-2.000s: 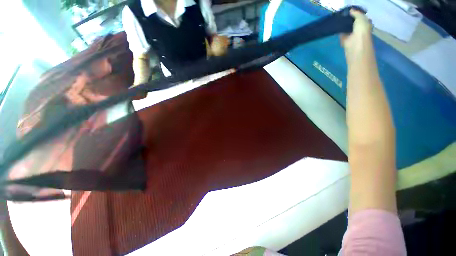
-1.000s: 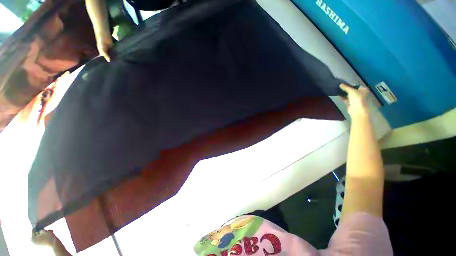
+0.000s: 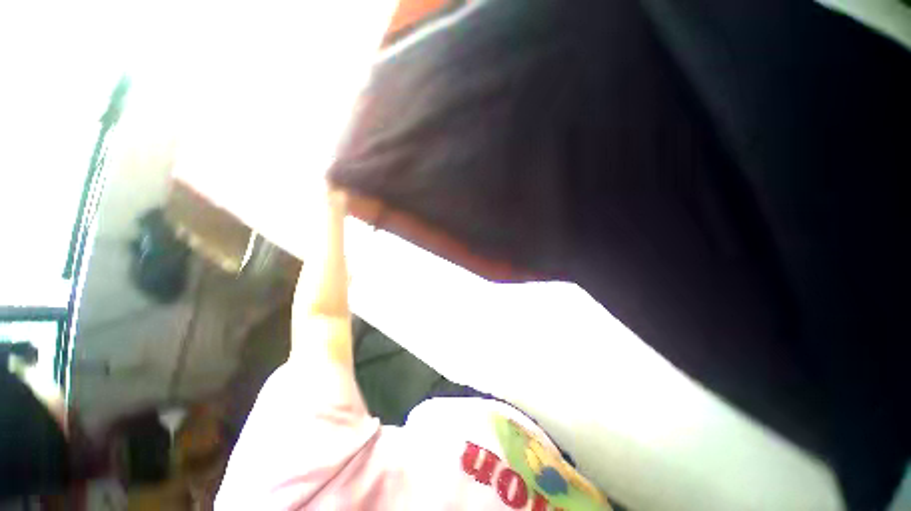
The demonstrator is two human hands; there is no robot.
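Observation:
The black interlining (image 3: 639, 150) lies over the red-brown cloth (image 3: 440, 238) and covers most of it. Only a thin rust strip of the cloth shows along its near edge. Both lie on the white conveyor belt (image 3: 559, 349). My left hand (image 3: 338, 205) is at the left corner of the interlining, washed out by glare, so its fingers and grip cannot be made out. My right hand is out of the picture.
Strong glare hides the area at the upper left. A brown box-like edge (image 3: 210, 225) and a dark round object (image 3: 160, 255) are at the left, beyond the belt. A dark shape stands at the lower left edge.
The view has swung left; the blue machine, the partner's hand and my right hand have left the picture. The interlining now covers more of the cloth's near edge.

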